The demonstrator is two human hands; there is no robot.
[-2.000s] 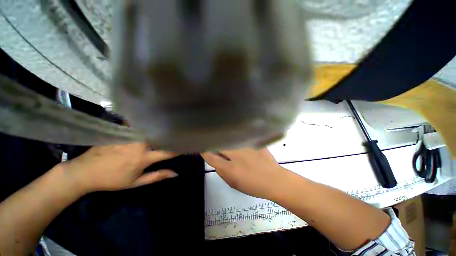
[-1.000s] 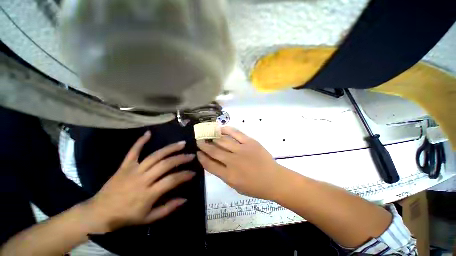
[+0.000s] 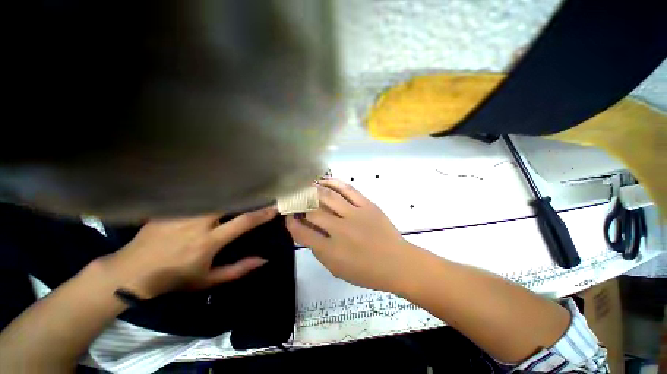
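Black garment fabric [image 3: 256, 314] lies on the white machine bed, left of centre, its right edge running toward the front. My left hand [image 3: 194, 252] rests on the fabric, index finger stretched toward the cream ribbed block [image 3: 298, 201]; its other fingertips are partly hidden by the blurred machine head [image 3: 183, 131]. My right hand [image 3: 347, 234] is beside the block at the fabric's right edge, fingers bent close together; whether it pinches cloth cannot be told. White striped cloth [image 3: 139, 347] shows below the fabric. The needle is hidden.
A black-handled screwdriver [image 3: 556, 234] lies on the right of the bed, with black-handled scissors [image 3: 625, 232] farther right. A yellow-orange strip [image 3: 439, 102] with a dark band [image 3: 563, 66] hangs above. A printed scale [image 3: 351, 314] runs along the front. A cardboard box [image 3: 604, 318] stands below right.
The blurred machine head covers more of the upper left. My left hand has moved up toward the block and its spread fingers have drawn in. The fabric's front end and more white striped cloth now show.
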